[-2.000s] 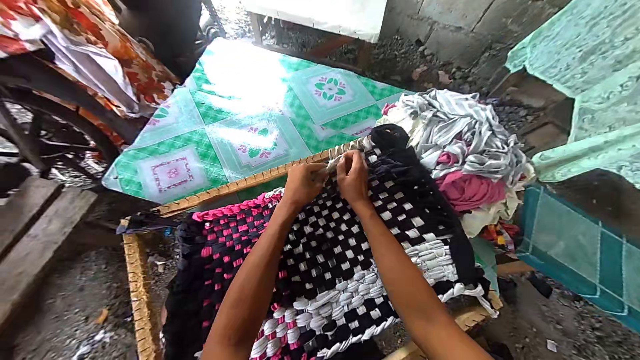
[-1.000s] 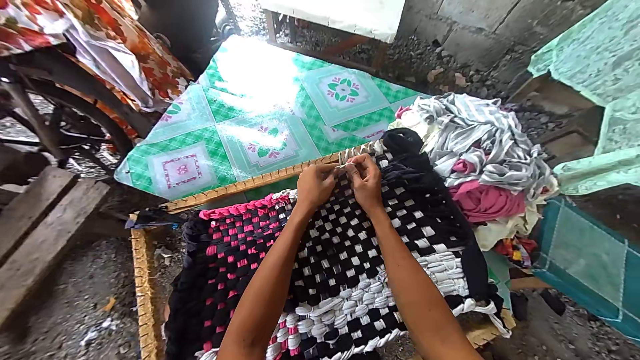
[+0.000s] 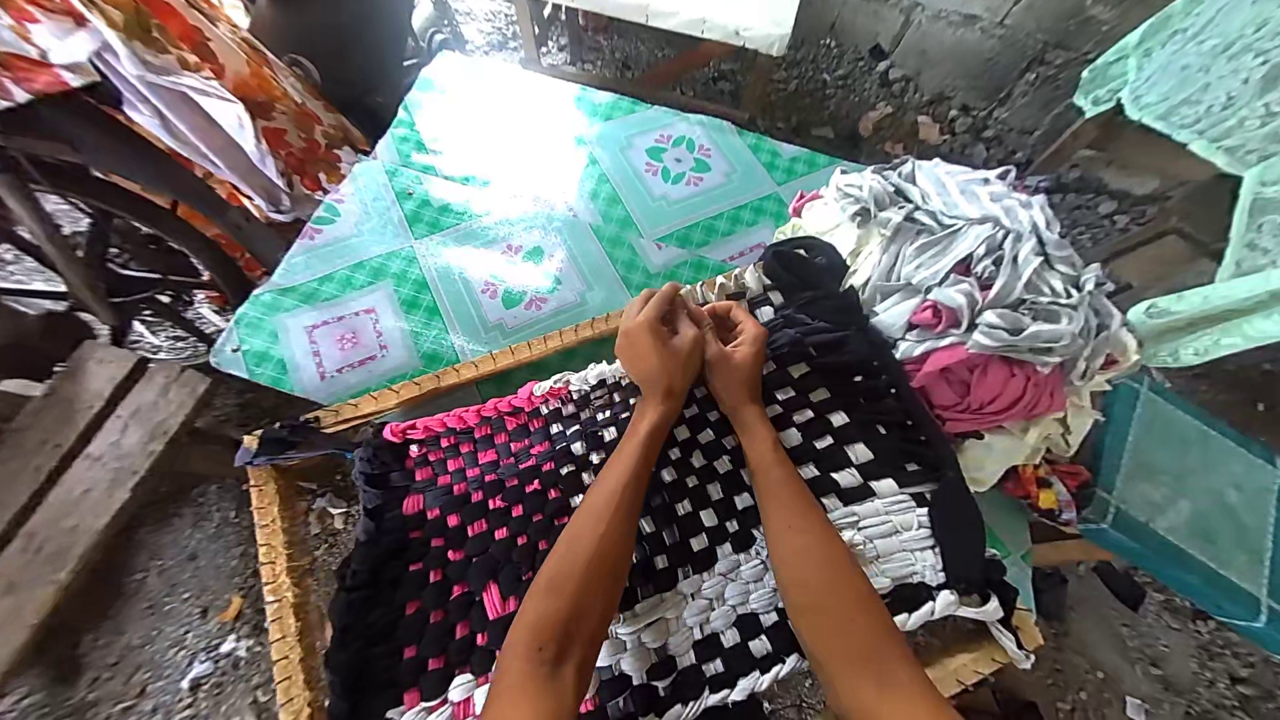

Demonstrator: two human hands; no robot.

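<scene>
A woven rag rug [image 3: 690,500] in black, white and pink fabric strips lies within a wooden frame [image 3: 275,560] with nails or notches along its bars. At the rug's far edge, my left hand [image 3: 662,345] and my right hand [image 3: 733,350] are side by side, fingertips together on the white edging strip [image 3: 725,287]. Their fingers are pinched, and the exact piece between them is mostly hidden. Left of my hands, a pink braided edge [image 3: 470,412] runs along the rug. Black fabric [image 3: 805,265] is bunched at the far right corner.
A table with a green patterned plastic cover [image 3: 400,250] stands beyond the frame. A heap of grey-white and pink fabric strips [image 3: 980,260] lies at the right, by a teal mesh-sided item [image 3: 1190,490]. Wooden planks [image 3: 90,500] and a wheel [image 3: 170,230] are at the left.
Both hands stay close together at the rug's far edge, with small shifts of the fingers. More of the white edging to the right of my hands shows now than two seconds ago.
</scene>
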